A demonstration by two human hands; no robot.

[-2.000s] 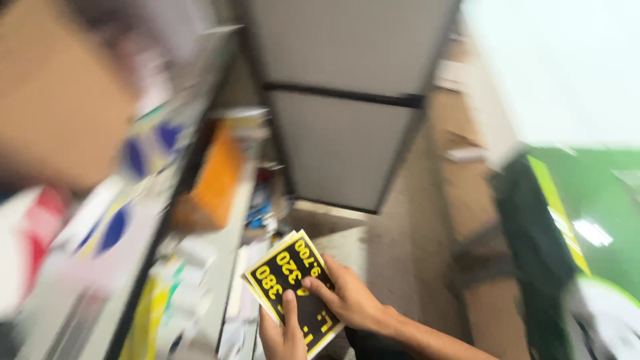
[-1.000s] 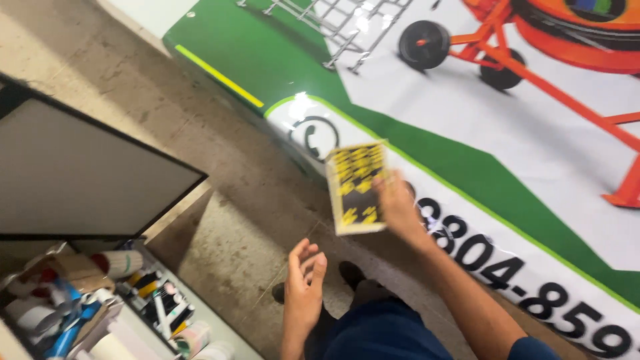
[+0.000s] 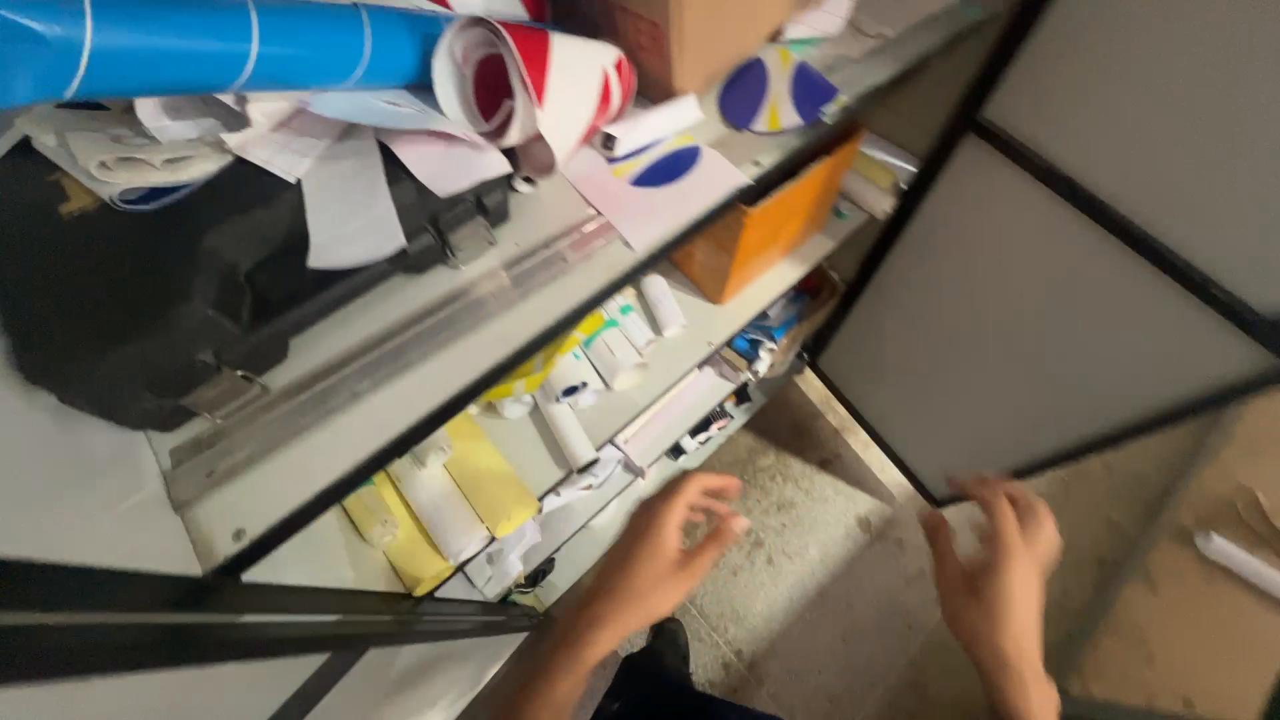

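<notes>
My left hand [image 3: 675,555] holds nothing; its fingers are apart and curved over the floor, just right of the shelf edges. My right hand [image 3: 995,570] is empty too, fingers spread, in front of the lower edge of a grey panel with a black frame [image 3: 1040,320]. Nearest to my left hand are the lower shelves, with white rolls [image 3: 567,428] and yellow rolls [image 3: 490,475] lying on them. The stack of black cards with yellow figures is not in view.
A black hard case [image 3: 150,290] with metal latches, a blue roll [image 3: 220,50] and a red and white roll [image 3: 530,85] lie on the top shelf. An orange box [image 3: 765,225] stands below. Cardboard [image 3: 1180,570] is at the right, a black bar [image 3: 270,615] at lower left.
The view has swung from the printed banner to the shelves. My right hand held the stack of cards one second ago and is now empty.
</notes>
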